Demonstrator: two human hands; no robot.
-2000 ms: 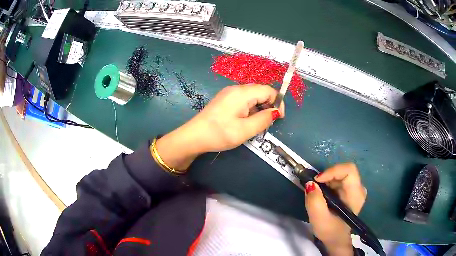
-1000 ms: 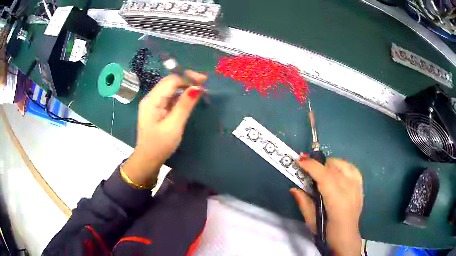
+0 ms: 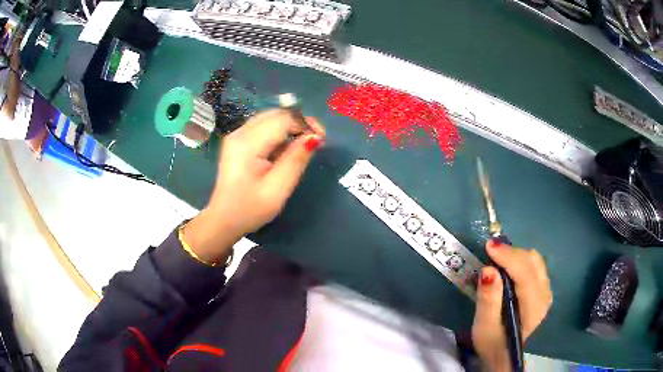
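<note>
A narrow white-silver strip board (image 3: 413, 224) with a row of round components lies slantwise on the green mat in front of me. My left hand (image 3: 265, 163) is above the mat left of the board, closed on blurred tweezers (image 3: 288, 103) whose pale wide end points up. I cannot tell whether the tips hold anything. My right hand (image 3: 517, 298) holds the black handle of a soldering iron (image 3: 494, 229) at the board's near right end. Its tip points up and away, clear of the board.
Red lead wires (image 3: 392, 115) and black lead wires (image 3: 227, 102) lie beyond the board. The solder spool (image 3: 185, 118) is at left. Stacked strip boards (image 3: 269, 30) stand by the metal rail (image 3: 509, 131). A cooling fan (image 3: 627, 196) and a dark rounded holder (image 3: 613, 296) are at right.
My left hand with the tweezers has moved off the board to the left. The iron has lifted off the board and now points away. The board's components are now uncovered.
</note>
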